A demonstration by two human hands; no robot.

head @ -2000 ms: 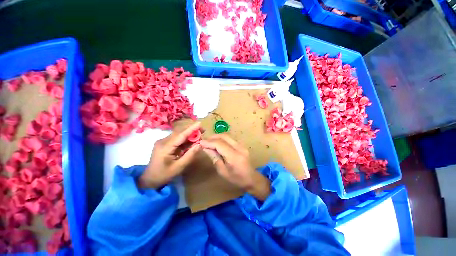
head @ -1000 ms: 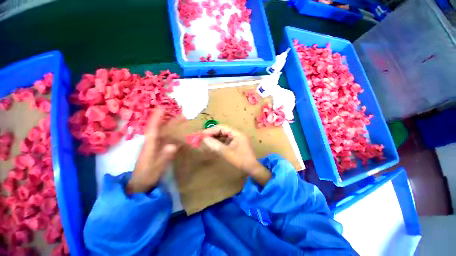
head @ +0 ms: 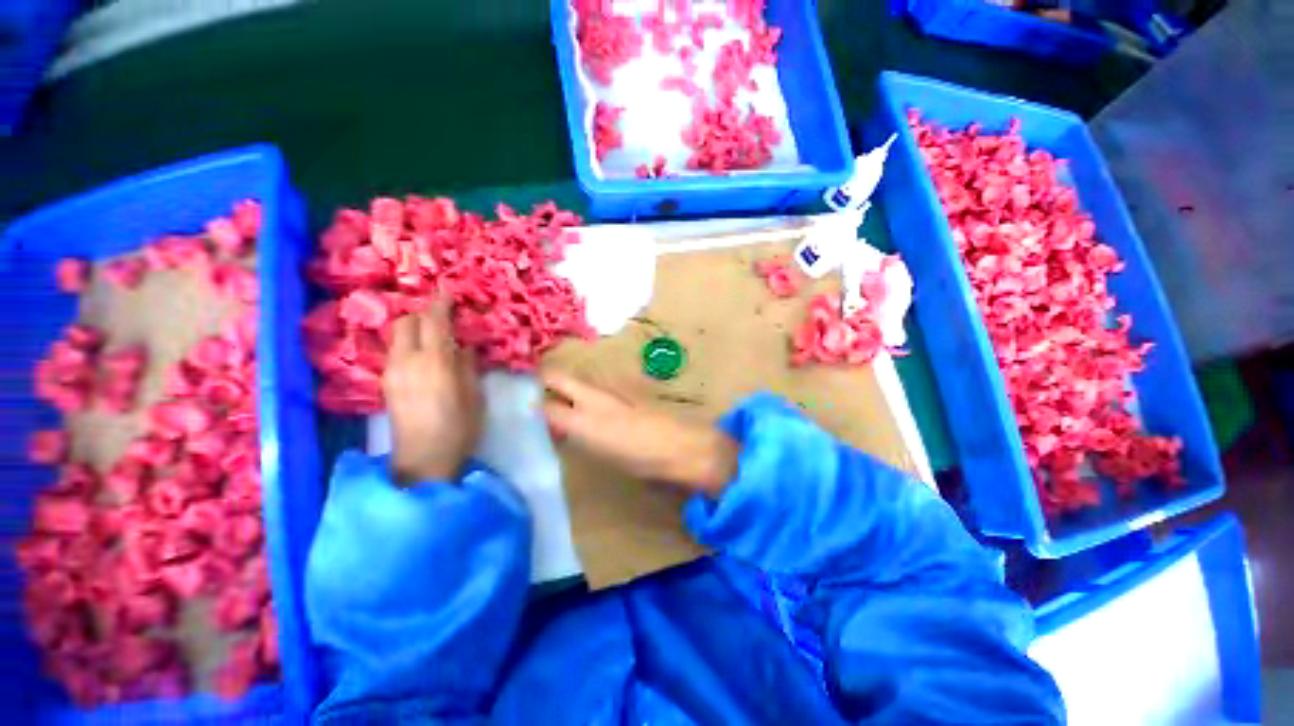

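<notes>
My left hand (head: 433, 397) reaches onto the near edge of the heap of coral-red flower pieces (head: 405, 263); its fingertips touch the heap, and whether they grip a piece cannot be told. My right hand (head: 625, 428) is over the left edge of the brown cardboard (head: 752, 376), fingers pointing left, slightly blurred; I cannot tell if it holds anything. The green glue cap (head: 663, 358) sits on the cardboard beyond my right hand. A small pile of assembled flowers (head: 837, 333) lies at the right of the cardboard.
White glue bottles (head: 830, 244) lie at the cardboard's upper right. A blue left tray (head: 291, 426), top tray (head: 710, 192) and right tray (head: 979, 411) hold coral-red pieces. A white-lined tray (head: 1135, 652) is at lower right. A white sheet (head: 528, 461) lies left of the cardboard.
My left hand has moved away from my right hand to the heap. The coral-red piece earlier between my hands no longer shows there. The whole view has shifted.
</notes>
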